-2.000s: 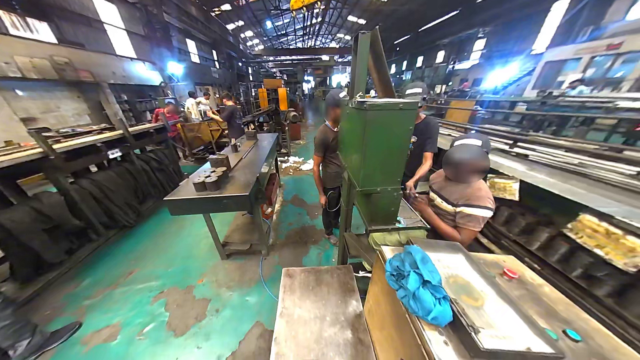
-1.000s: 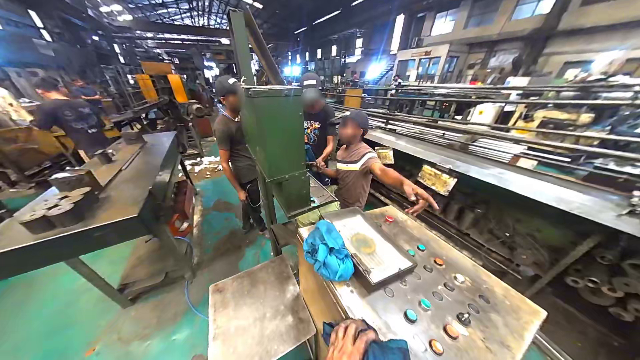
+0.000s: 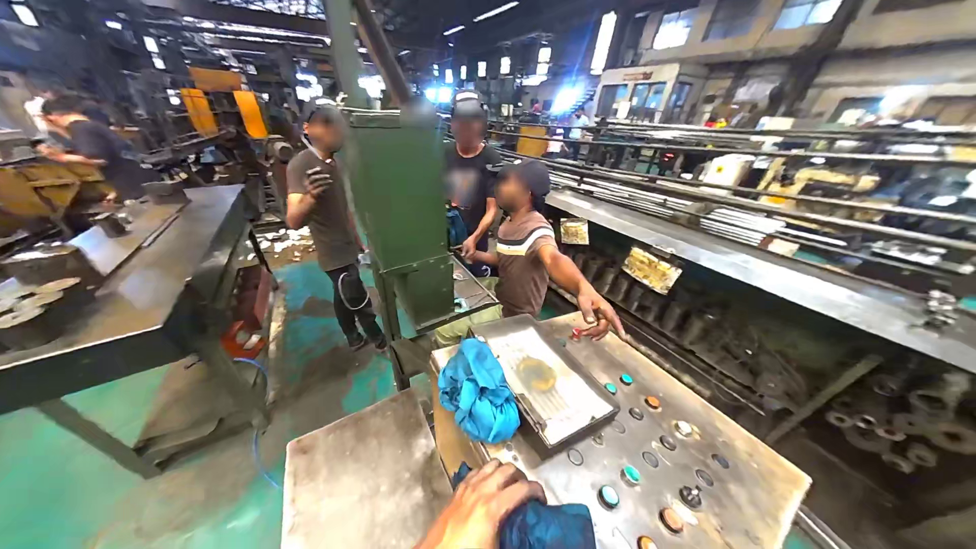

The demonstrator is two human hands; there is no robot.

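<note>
My left hand [image 3: 492,496] lies at the near edge of a metal control panel [image 3: 568,465], its fingers curled over a dark blue cloth [image 3: 549,526] that shows on both sides of it. Just beyond the hand is a crumpled bright blue cloth [image 3: 479,390], beside a shallow tray [image 3: 579,435] with a stained white sheet [image 3: 541,374]. Green, orange and black buttons dot the panel to the right. A seated co-worker's hand [image 3: 598,313] reaches to a red button [image 3: 577,333] at the panel's far edge. My right hand is not in view.
A green metal cabinet [image 3: 400,198] rises beyond the panel. Left of the panel is a flat metal top [image 3: 366,473]; farther left, a steel workbench [image 3: 175,282] bears metal parts. Several people stand or sit beyond. Metal bars and a long ledge [image 3: 762,274] run along the right.
The view has swung right and closer to the panel. My left hand, out of view two seconds ago, is now on the dark blue cloth. The seated co-worker's arm has stretched out over the panel.
</note>
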